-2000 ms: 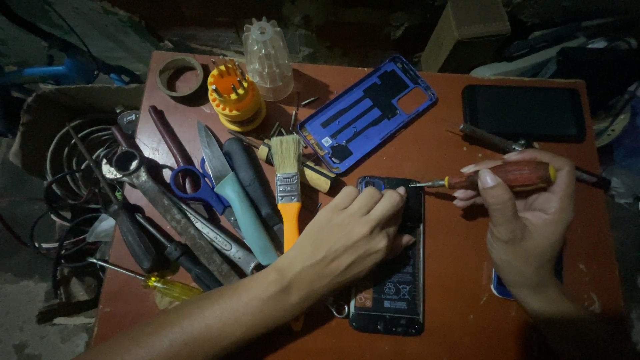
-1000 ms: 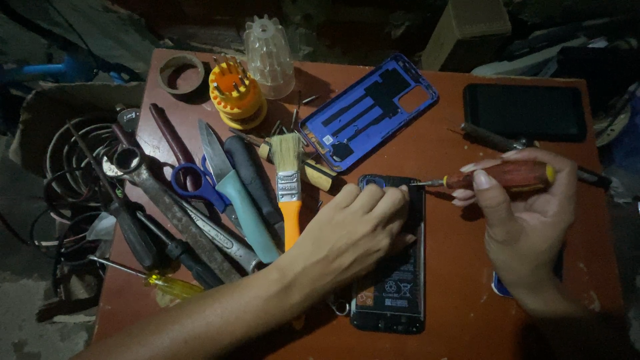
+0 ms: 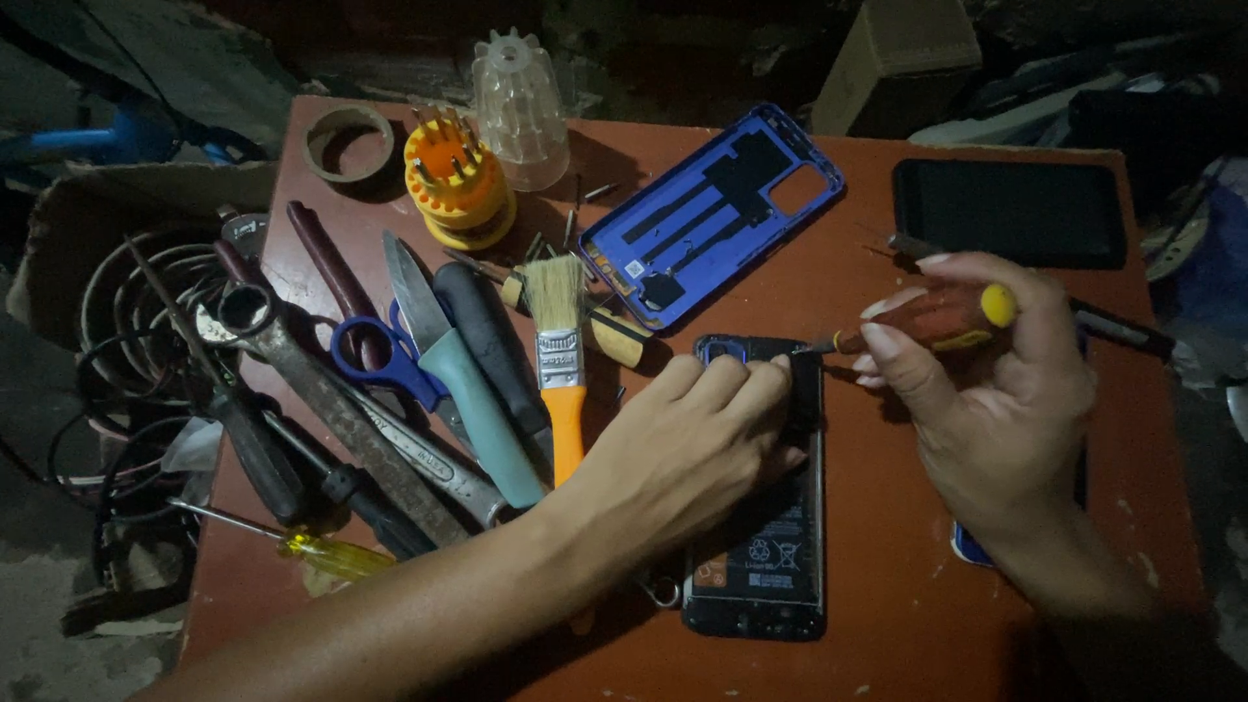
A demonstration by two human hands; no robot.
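Note:
An opened smartphone [image 3: 756, 575], its battery showing, lies on the red-brown table. Across its upper part rests my left hand [image 3: 682, 448], fingers curled at the phone's top; whether they pinch something small cannot be told. My right hand [image 3: 994, 409] holds a small screwdriver [image 3: 921, 320] with a reddish handle and a yellow end, nearly level. The screwdriver's tip meets the phone's upper right area, close to my left fingertips. A blue phone back cover [image 3: 712, 214] lies inside up above the phone. A blue-edged object [image 3: 973, 546] is partly hidden beneath my right forearm.
Left on the table [image 3: 907, 643] are a paintbrush [image 3: 561, 370], teal-handled knife [image 3: 478, 419], scissors [image 3: 375, 351], wrenches [image 3: 341, 419] and screwdrivers [image 3: 258, 453]. Behind stand a yellow bit holder [image 3: 458, 190], clear cover [image 3: 522, 117] and tape roll [image 3: 349, 146]. A dark phone [image 3: 1009, 214] lies back right.

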